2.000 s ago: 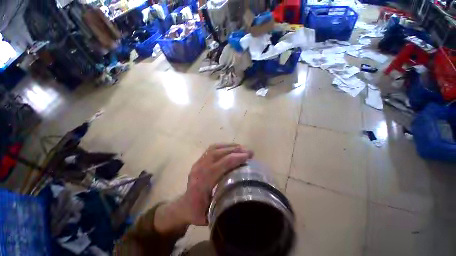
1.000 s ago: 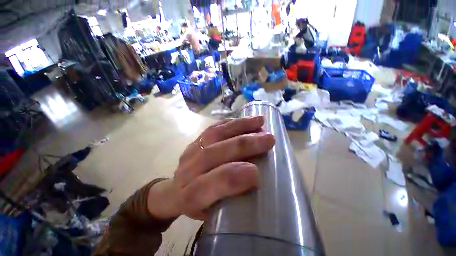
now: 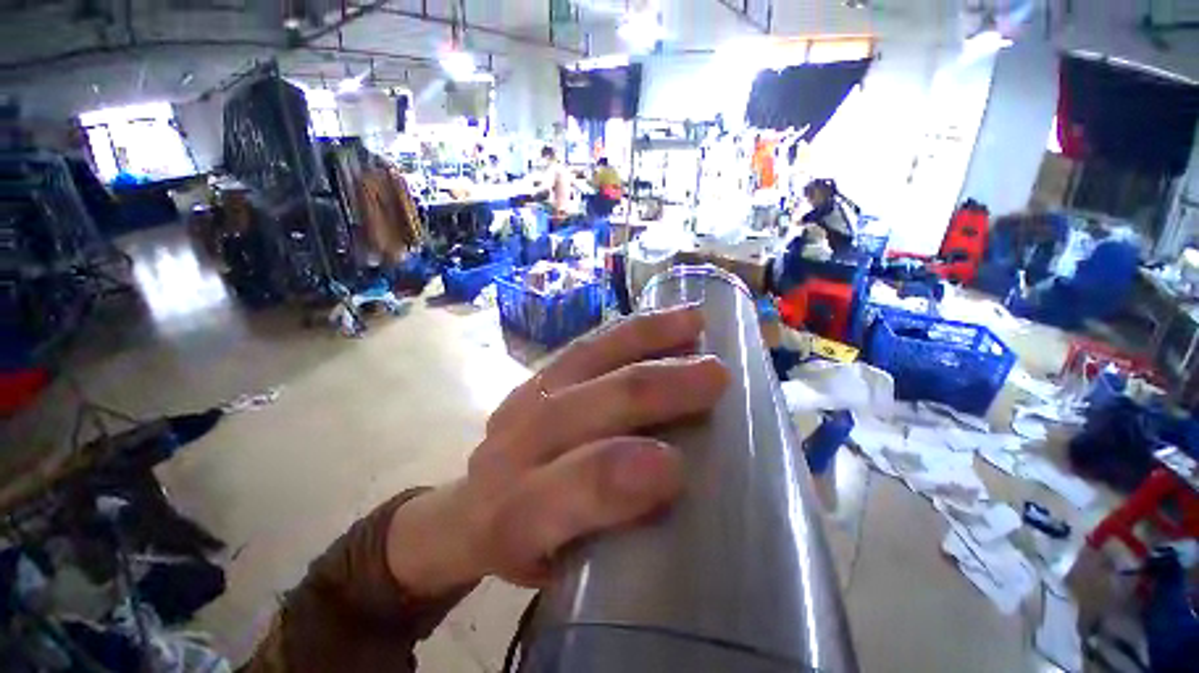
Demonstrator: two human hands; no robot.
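The silver-grey metal flask [image 3: 717, 487] is raised close in front of the camera, its far end up and its near end cut off by the bottom edge. My left hand [image 3: 598, 454], in a brown sleeve, comes from the lower left and grips the flask's left side, fingers lying over it. The flask's mouth is out of view. My right hand is not in view.
Blue crates [image 3: 936, 358] stand on the tiled floor ahead, with white offcuts [image 3: 993, 552] scattered at the right. A clothing rack [image 3: 375, 204] stands left, dark cloth [image 3: 145, 526] lies lower left. Seated people [image 3: 826, 224] are in the background.
The flask has tipped up from showing its dark round opening to showing its side, with my left hand still on it. The camera view has risen from the floor to the room.
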